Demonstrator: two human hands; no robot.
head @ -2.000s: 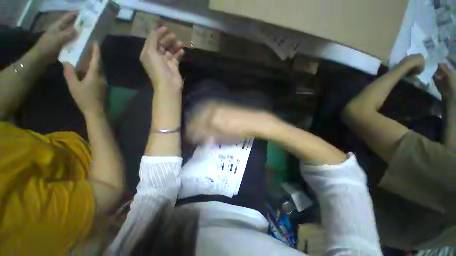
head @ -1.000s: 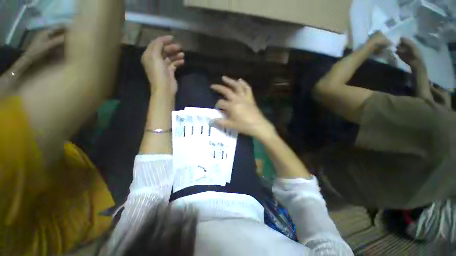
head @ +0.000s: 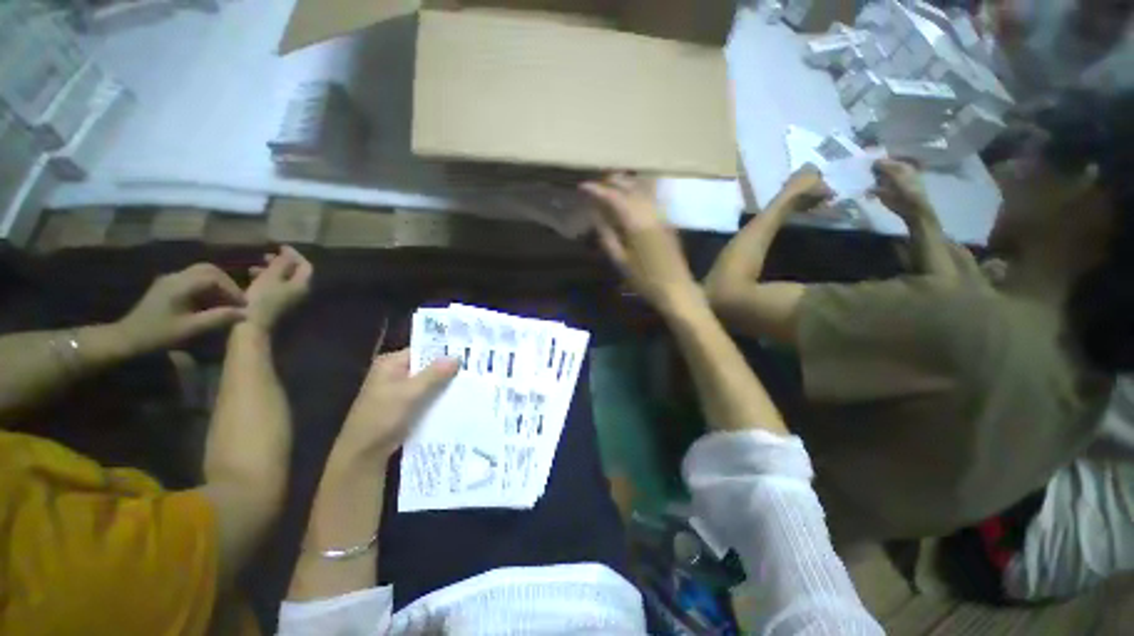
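A fanned stack of printed white leaflets (head: 491, 416) lies over my dark-trousered lap. My left hand (head: 396, 404) grips its left edge, with the thumb on top of the sheets. My right hand (head: 640, 236) is raised and stretched forward to the table's front edge, just below the brown carton. Its fingers are spread and partly blurred. I cannot tell whether it touches or holds anything there.
A large open brown carton (head: 572, 93) stands on the white-covered table (head: 162, 137). Small white boxes (head: 914, 87) are heaped at the right, and others stand at the far left. Neighbours' arms are close on both sides; the right neighbour holds a white piece.
My left hand has come back from beyond the lap and taken the leaflets' left edge. My right hand has moved off the leaflets, forward to the table edge. The view shows more of the table.
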